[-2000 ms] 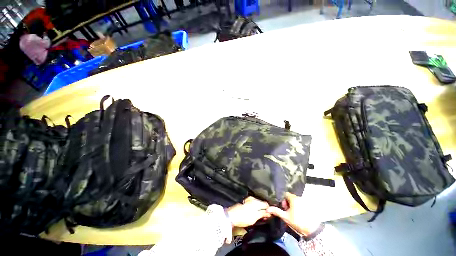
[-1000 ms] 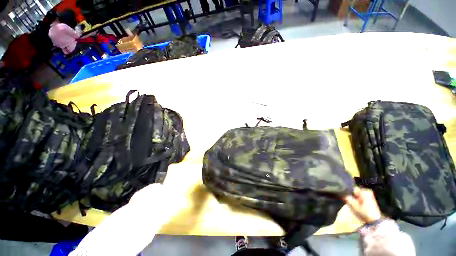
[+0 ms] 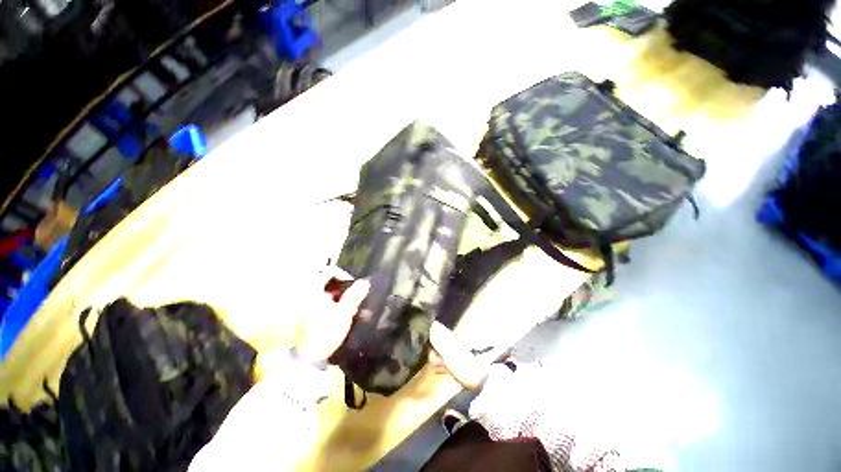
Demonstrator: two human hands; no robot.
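A camouflage backpack [image 3: 406,249] is in the middle of the table, turned so a narrow side with zip lines faces up. Its black straps trail to the right. My left hand [image 3: 334,313] holds its left edge near the lower end, overexposed and blurred. My right hand [image 3: 454,358] holds its lower right side; its fingertips are partly hidden by the bag. A small black loop hangs from the bag's near end. The bag's underside is hidden.
Another camouflage backpack [image 3: 590,161] lies to the right, close to the straps. More backpacks [image 3: 152,378] stand at the lower left. A dark pile [image 3: 752,37] and small dark and green items [image 3: 616,14] are at the table's far end. A blue crate [image 3: 189,141] stands beyond the table.
The middle backpack has gone from lying flat to being turned on its side, its length now pointing away from me. My left hand has come onto it. The view has rotated and shifted right.
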